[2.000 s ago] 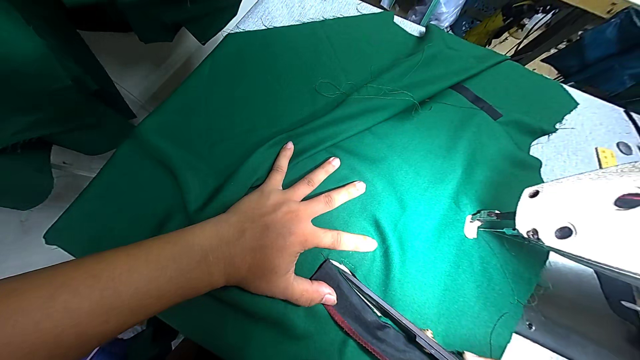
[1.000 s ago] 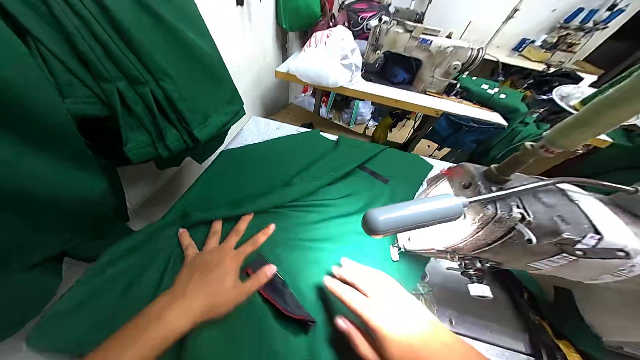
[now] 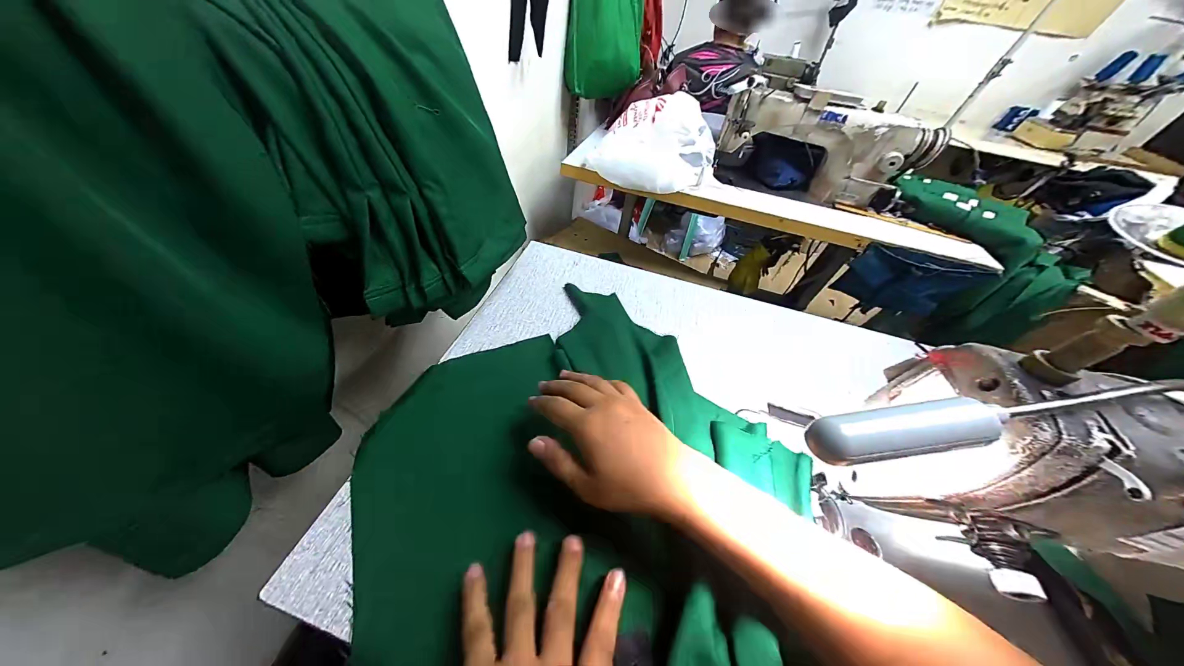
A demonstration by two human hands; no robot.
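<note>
A green fabric piece (image 3: 444, 462) lies on the sewing table, its right part bunched in folds toward the sewing machine (image 3: 1045, 444). My right hand (image 3: 610, 444) reaches across from the lower right and rests on the fabric, fingers pointing left, slightly apart. Nearer the bottom edge, my left hand (image 3: 546, 610) lies on the same fabric with its fingers spread; its palm is cut off by the frame. A small dark patch (image 3: 634, 647) shows just right of the left fingertips. The machine's needle area is hard to make out in the glare.
Green garments (image 3: 407, 166) hang at the left beside the table (image 3: 518, 296). A grey lamp (image 3: 902, 430) juts over the machine. Behind stands another table with a sewing machine (image 3: 832, 139) and a white plastic bag (image 3: 657, 143). A person (image 3: 721, 55) is at the back.
The fabric, spread out wide before, is now folded and bunched at its right. My right hand has moved forward across it. The black strip with red edging seen earlier is mostly out of sight.
</note>
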